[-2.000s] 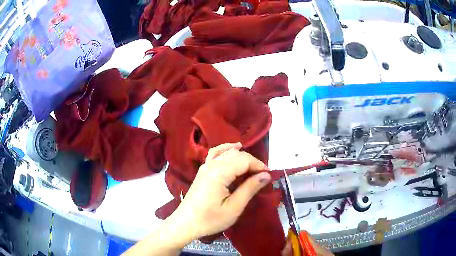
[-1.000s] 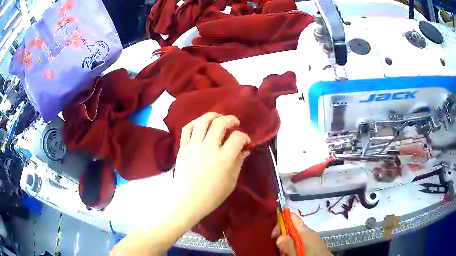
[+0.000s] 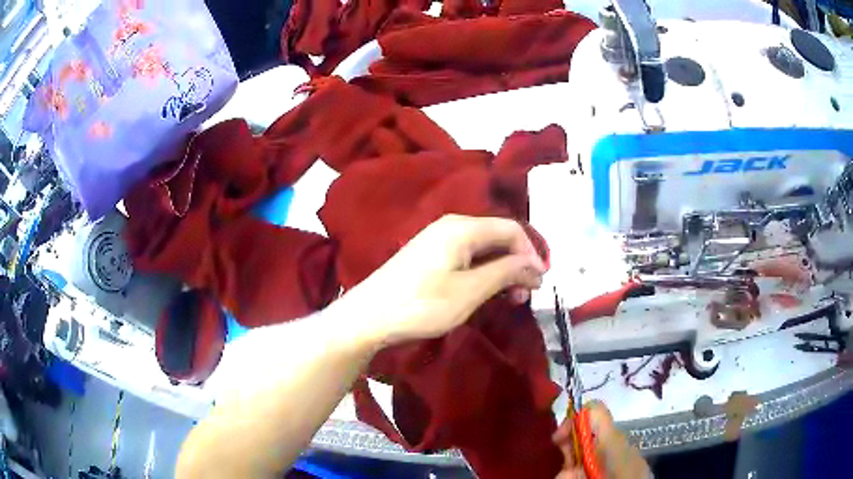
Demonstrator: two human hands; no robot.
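Note:
A dark red knit garment piece (image 3: 412, 201) lies crumpled across the table and hangs over its front edge. My left hand (image 3: 477, 267) pinches the garment's edge at its right side. My right hand (image 3: 606, 449), partly cut off by the bottom edge, holds scissors (image 3: 572, 374) with an orange-red and yellow handle, blades pointing up beside the fabric. Red binding tape (image 3: 603, 301) ends loose near the needle area of the white JACK coverstitch machine (image 3: 739, 166).
A lilac flowered bag (image 3: 140, 94) stands upper left. More red fabric (image 3: 477, 51) lies behind. Thread scraps (image 3: 655, 371) and black snips (image 3: 823, 339) lie on the machine bed. A measuring tape (image 3: 673, 437) runs along the front edge.
My left hand first moved left onto the fabric, then right to its edge. The tape no longer spans from machine to hand. The scissors moved down, then slightly right.

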